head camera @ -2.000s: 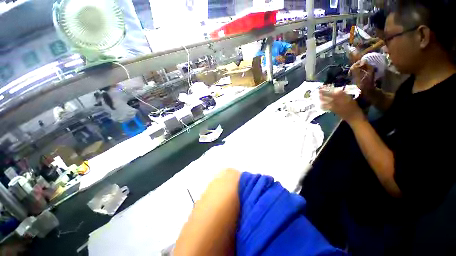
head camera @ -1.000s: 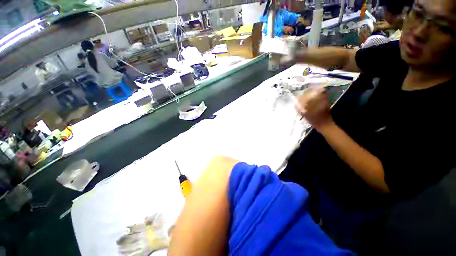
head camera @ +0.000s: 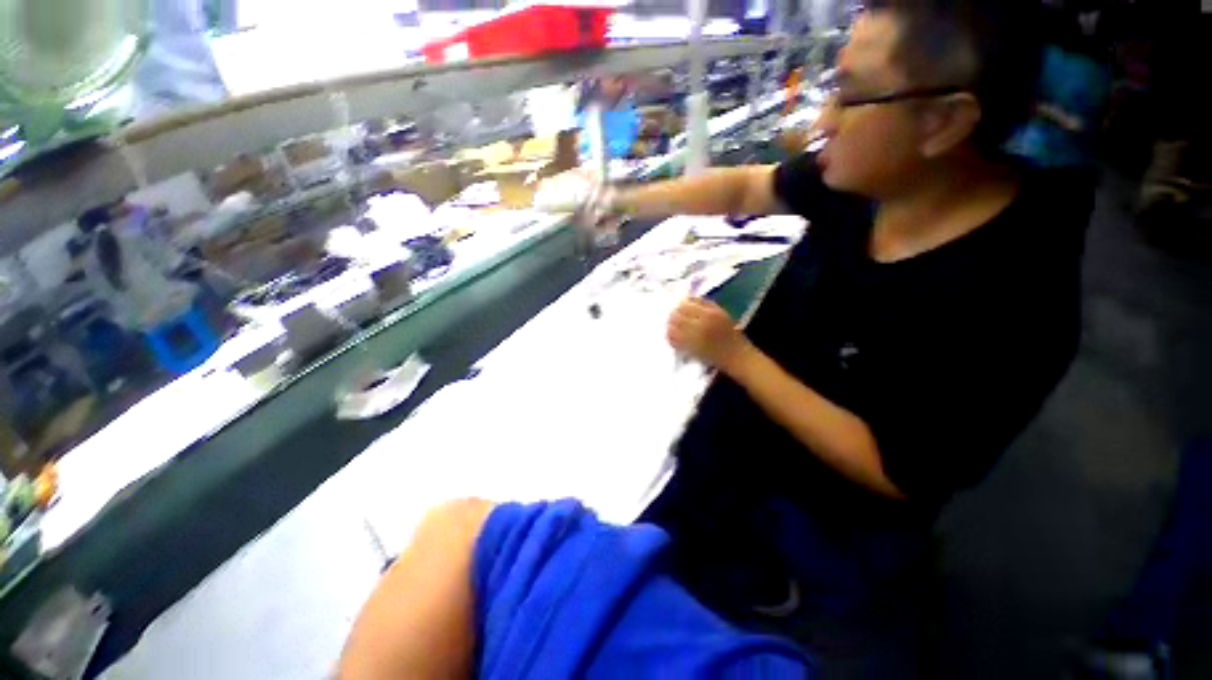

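Neither of my hands is in view. A bare arm in a blue sleeve comes in at the bottom centre and is cut off by the lower edge. A thin dark screwdriver bit (head camera: 378, 542) shows just left of the arm, with its barrel hidden. A white bench cloth (head camera: 532, 385) covers the bench edge. A pale product housing (head camera: 383, 388) lies on the dark green belt, and another housing (head camera: 64, 635) lies at the lower left.
A person in black (head camera: 957, 306) sits at the right, one arm stretched over the belt. Small parts (head camera: 651, 272) lie on the cloth before this person. Beyond the belt is a shelf with grey blocks (head camera: 312, 332). A red bin (head camera: 525, 32) is above.
The view has swung right, so things sit further left. The orange screwdriver barrel and white glove seen a second ago are out of sight. The neighbour has turned their head towards the belt.
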